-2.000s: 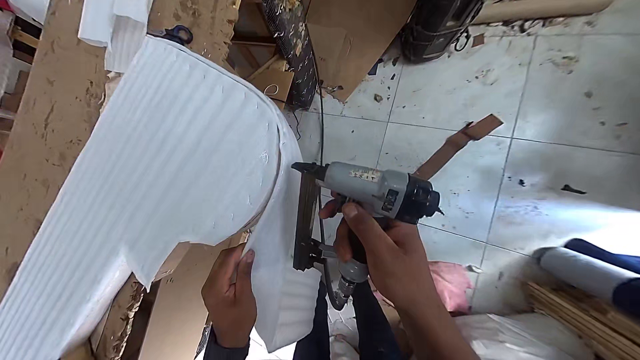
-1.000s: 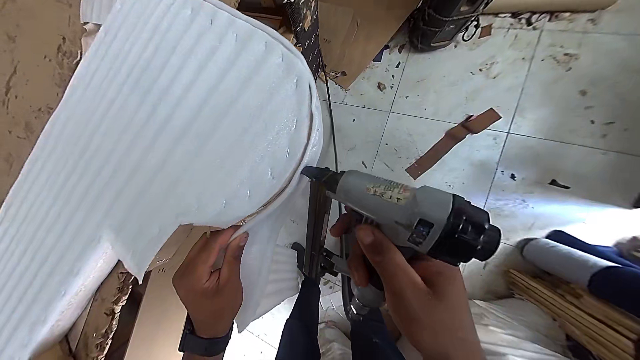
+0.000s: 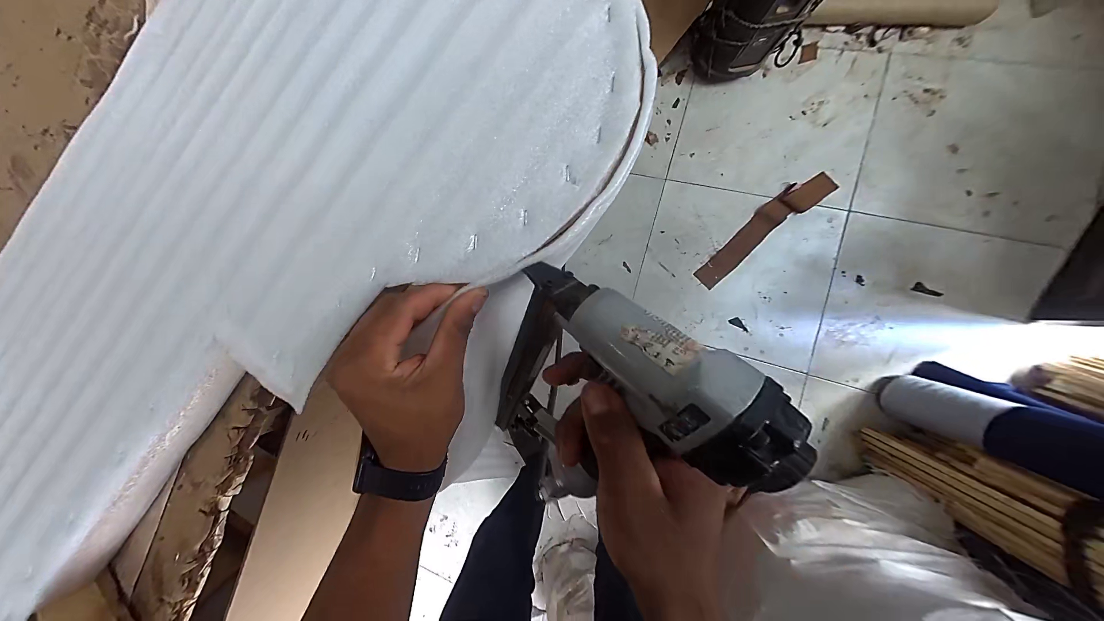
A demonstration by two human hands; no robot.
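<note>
White foam sheeting (image 3: 345,138) covers a panel with a rounded end, and staples show along its curved edge. My left hand (image 3: 405,371), with a dark band at the wrist, pinches the foam's edge between thumb and fingers below the curve. A grey and black pneumatic staple gun (image 3: 664,371) is gripped in my right hand (image 3: 638,483). Its nose meets the foam edge, just right of my left fingertips. Whether the trigger is pressed cannot be seen. A loose foam flap (image 3: 487,371) hangs between the left hand and the gun's magazine.
A brown strip (image 3: 750,233) and small scraps lie on the tiled floor. Bundled wooden slats (image 3: 975,500) and fabric rolls (image 3: 949,410) lie at the right, beside white plastic sheeting (image 3: 837,552). A black wrapped object (image 3: 750,39) stands at the top. Cardboard (image 3: 302,492) lies under the panel.
Along the curved edge, my left hand has moved toward the panel's inner corner, still pinching foam. The staple gun's nose has shifted from the side of the curve to its lower part.
</note>
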